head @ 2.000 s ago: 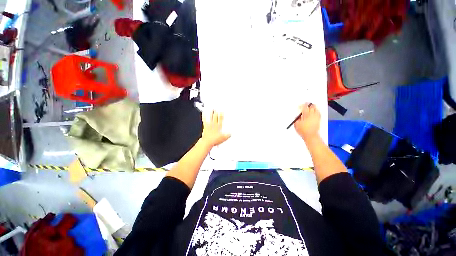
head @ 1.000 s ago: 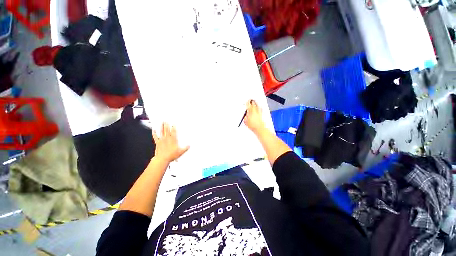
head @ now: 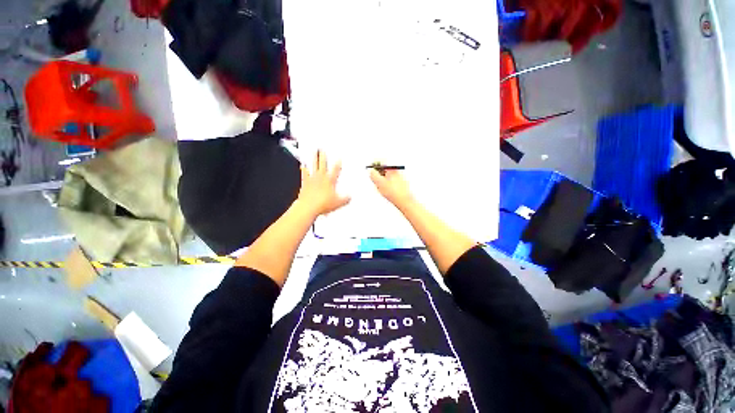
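My left hand (head: 321, 187) lies flat with fingers spread on the left part of the white table surface (head: 451, 121). My right hand (head: 390, 184) is near the middle of the table and holds a thin dark pen (head: 388, 168) between its fingers, lying almost level. Any white template under my hands cannot be told from the white table. A black stack of cut cloth (head: 238, 189) lies just left of my left hand and hangs over the trough side.
Black and red bundles (head: 242, 52) fill the trough up the left. A dark metal tool outline (head: 457, 34) lies up the table. A turquoise strip (head: 388, 244) is at the near edge. Blue crate (head: 516, 238) with black pieces at right; red stool (head: 80, 105) and beige cloth (head: 129, 198) at left.
My right hand has moved left from near the table's right edge to the middle, and the pen has turned from slanting to almost level. My left hand stays flat. The view has shifted.
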